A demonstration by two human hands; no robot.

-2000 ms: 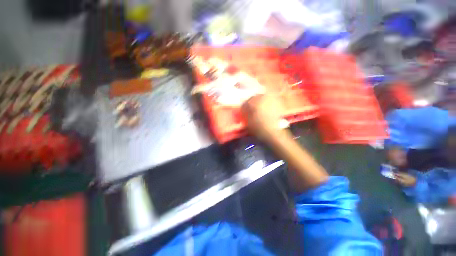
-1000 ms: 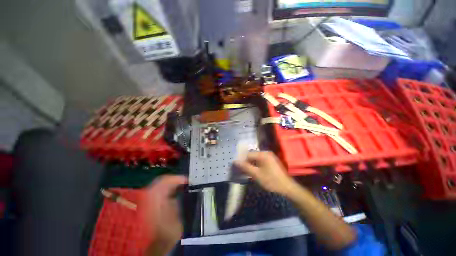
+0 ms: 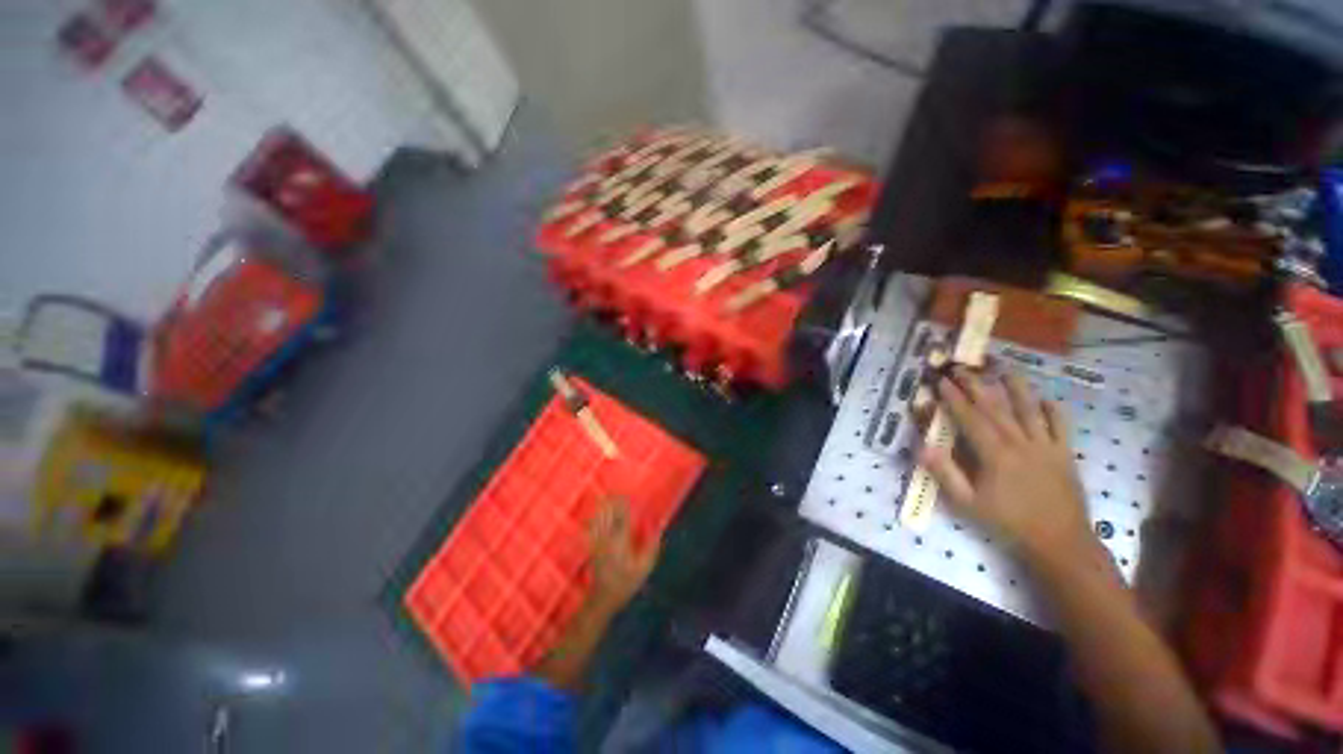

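Observation:
A wristwatch with a cream strap (image 3: pixel 921 494) lies on the perforated plate (image 3: pixel 1016 567), its middle at the jig near the plate's upper left. My right hand (image 3: pixel 1006 446) is over this watch, fingertips at its dark middle; the fingers partly hide it. My left hand (image 3: pixel 614 557) rests over the red-orange grid tray (image 3: pixel 508 523) on the green mat, with no object seen in it. One cream-strap watch (image 3: pixel 588 414) lies across the top corner of that tray.
A stack of red-orange trays (image 3: pixel 663 295) with rows of cream watches stands beyond the grid tray. Another red-orange tray (image 3: pixel 1303 648) with watches is at the right edge. A keyboard (image 3: pixel 913 648) sits below the plate. Grey floor and a red basket (image 3: pixel 236 332) are far left.
The view has turned left. My right hand has moved up the plate to the jig, where a cream-strap watch now lies. My left hand is now over the grid tray.

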